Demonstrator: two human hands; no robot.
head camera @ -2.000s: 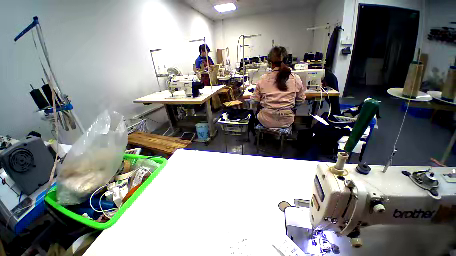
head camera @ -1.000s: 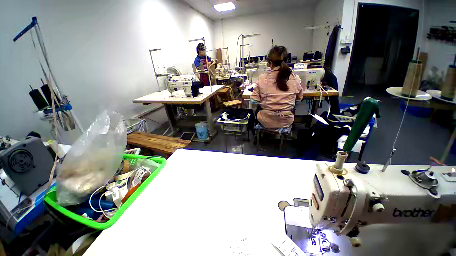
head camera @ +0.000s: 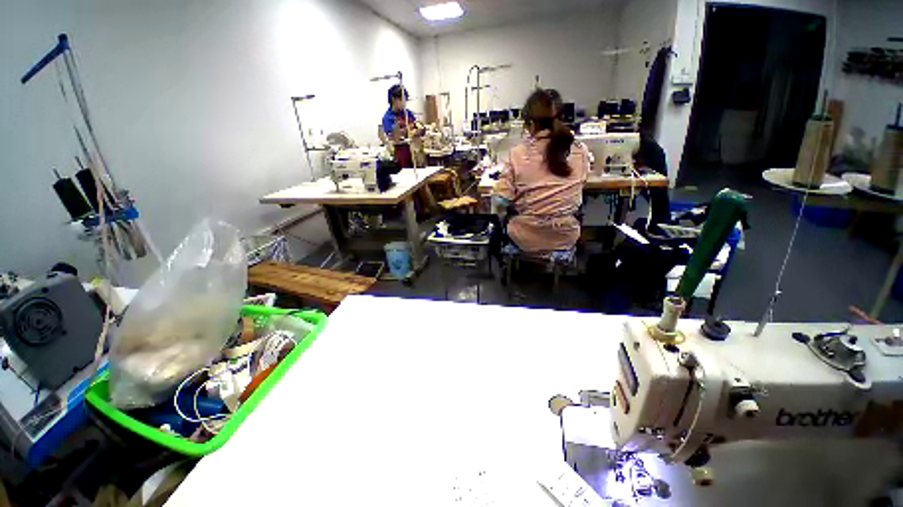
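Neither of my hands is in the picture. The white "brother" sewing machine [head camera: 762, 396] stands at the right of the white table [head camera: 416, 396]. Its needle area [head camera: 634, 475] is lit at the left end of the head. A white printed label [head camera: 569, 487] lies just left of the needle area, cut off by the bottom edge. Faint printed marks [head camera: 473, 487] show on the white surface further left; whether they are on a separate label I cannot tell. A dark green thread cone [head camera: 715, 243] stands above the machine head.
A green basket [head camera: 265, 394] with cords and a clear plastic bag [head camera: 178, 322] is at the table's left. A grey machine with a fan [head camera: 50, 325] stands beyond it. A seated person [head camera: 543, 193] and another person [head camera: 399, 124] are at machines behind. Thread cones [head camera: 815, 153] stand at right.
The view has shifted very slightly. The seated person's head and the far person's posture have changed a little. The label and machine stay in place.
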